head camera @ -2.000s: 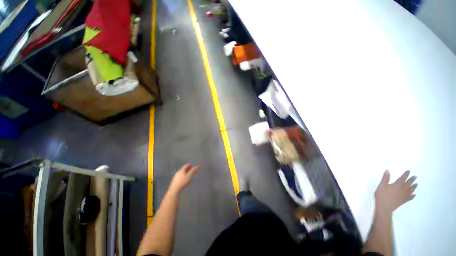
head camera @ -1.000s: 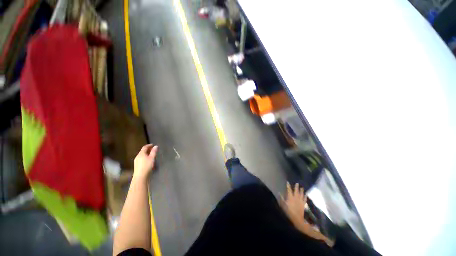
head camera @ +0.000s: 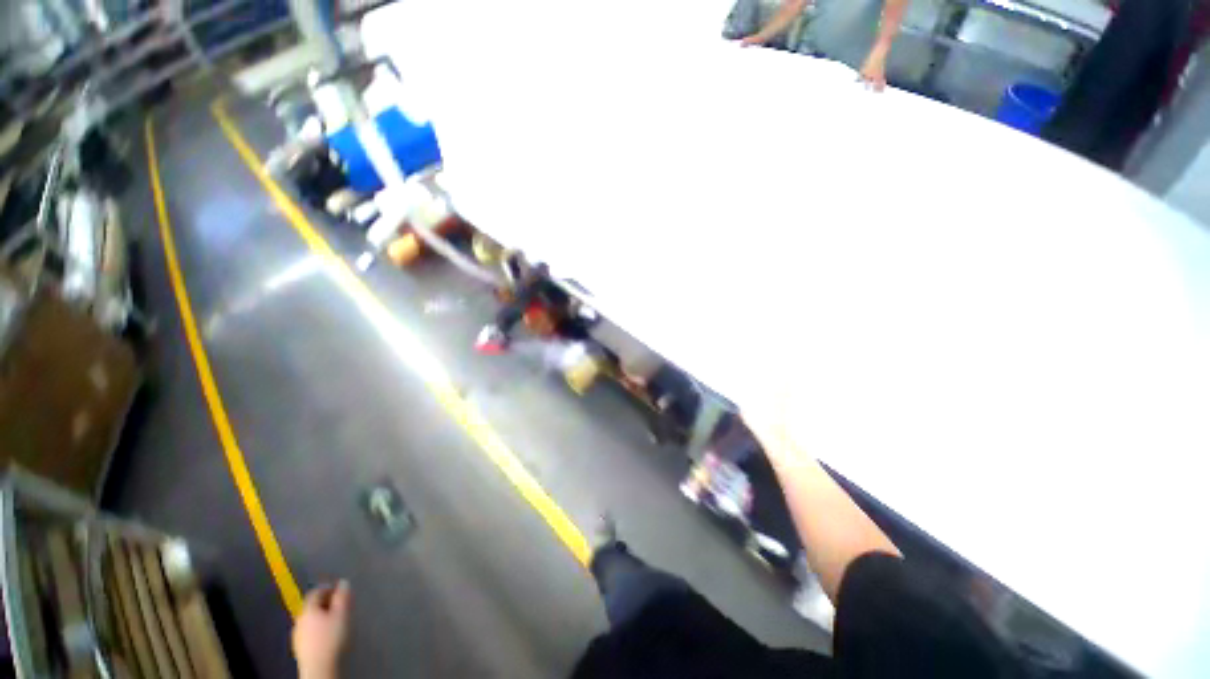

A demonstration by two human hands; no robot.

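White fabric point(head camera: 823, 239) covers the long table and is so bright that its surface detail is lost. My right forearm reaches to the fabric's near edge. My right hand point(head camera: 767, 414) is washed out against the white, so its fingers and any grip cannot be made out. My left hand point(head camera: 323, 623) hangs low over the floor at the lower left, small and blurred, empty, with fingers loosely bent and slightly apart.
Another person's hand point(head camera: 873, 69) rests at the fabric's far edge. A blue bin point(head camera: 1028, 106) stands beyond. Scraps and a blue item point(head camera: 382, 146) lie along the table's underside. Yellow lines point(head camera: 226, 425) mark the grey aisle; a rack point(head camera: 120, 584) holds rolls at lower left.
The view has swung toward the table, bringing its far part and another person's hands into sight. My right hand has moved from beside the table up to the fabric. The red-and-green cloth has left view.
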